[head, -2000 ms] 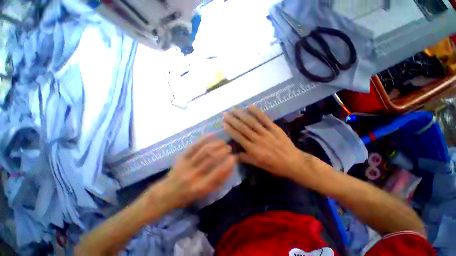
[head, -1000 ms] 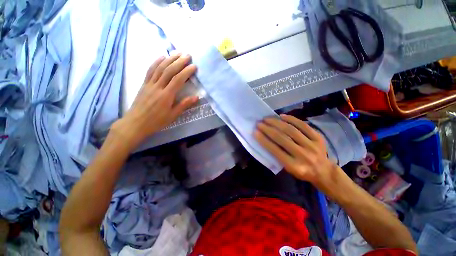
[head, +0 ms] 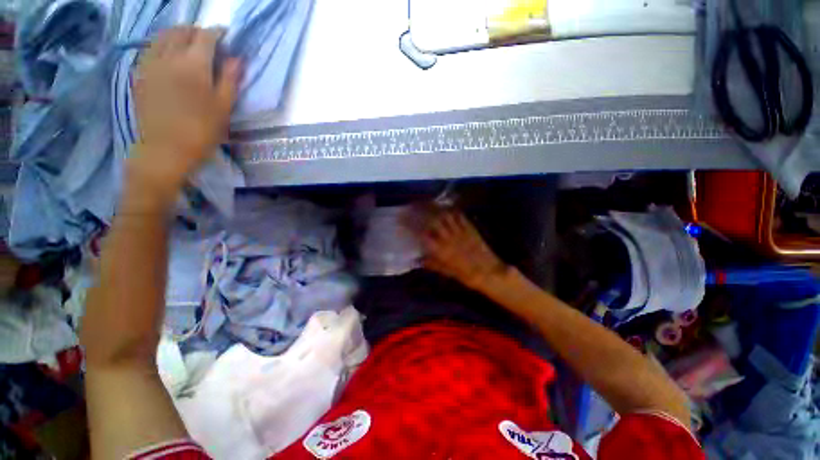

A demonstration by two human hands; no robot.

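My left hand (head: 184, 103) is blurred and lies over the tied bundle of light-blue strips (head: 256, 54) at the table's left. Its fingertips are at the strips; whether they grip one is unclear. My right hand (head: 459, 247) is below the table edge over my lap, its fingers at the pale pieces (head: 387, 238) lying on dark cloth. Blur and shadow hide whether it grips one.
A ruler (head: 485, 135) runs along the table's front edge. Black-handled scissors (head: 762, 85) lie on grey-blue cloth at right. A red-orange basket (head: 733, 211), blue bin (head: 764, 305) and curved pale pieces (head: 670, 260) are below. Crumpled blue cloth (head: 270, 287) and white cloth (head: 270, 386) lie lower left.
The long light-blue strip is no longer between my hands. My left hand has moved left to the bundle, my right hand down to the lap. The view has shifted and turned.
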